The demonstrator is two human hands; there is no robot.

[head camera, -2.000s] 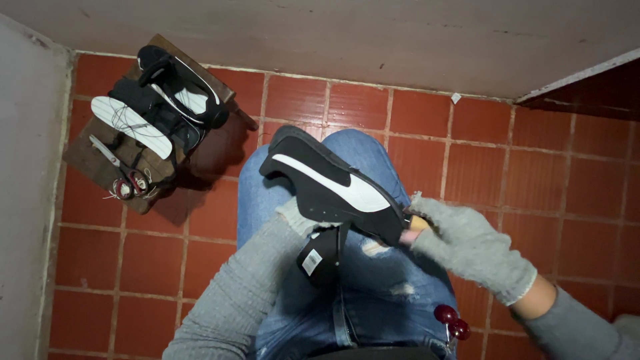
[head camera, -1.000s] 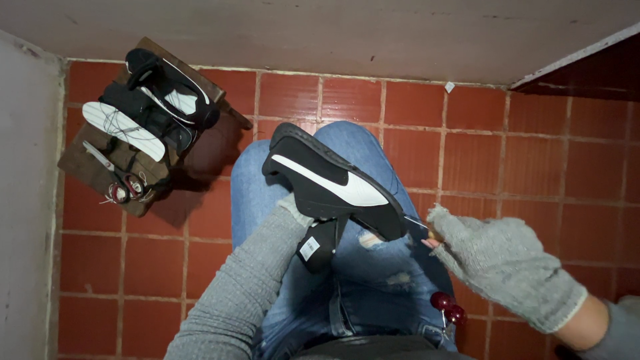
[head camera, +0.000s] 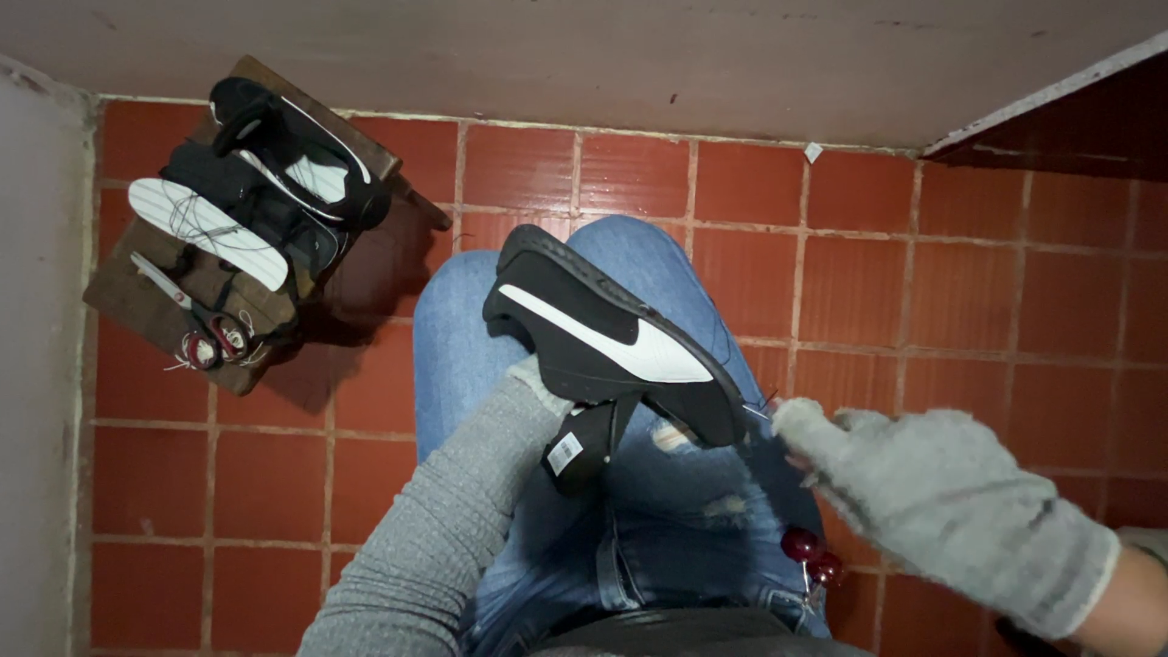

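Note:
A black shoe (head camera: 607,333) with a white side stripe lies on its side across my knees, its dark sole edge facing away from me. My left hand (head camera: 546,379) goes into or behind the shoe; its fingers are hidden, and a grey sleeve covers the wrist. The shoe's black tongue (head camera: 579,452), with a white label, hangs below. My right hand (head camera: 922,497), in a grey fingerless glove, is just right of the shoe's end, fingers closed on a thin metal tool (head camera: 756,412) whose shaft reaches the shoe. The tool's handle is mostly hidden, and dark thread shows near its tip.
At the left, a wooden stool (head camera: 137,301) bears another black shoe (head camera: 351,187), a white insole (head camera: 205,228) with dark thread over it, and scissors (head camera: 187,306) with red-and-black handles. Red ball ornaments (head camera: 812,552) hang at my right hip. A wall (head camera: 584,64) stands beyond the tiled floor.
Two seconds ago my right hand was against the shoe's end; it has since moved right, away from it, and the tool's metal shaft has come into view. The shoe stays across my knees.

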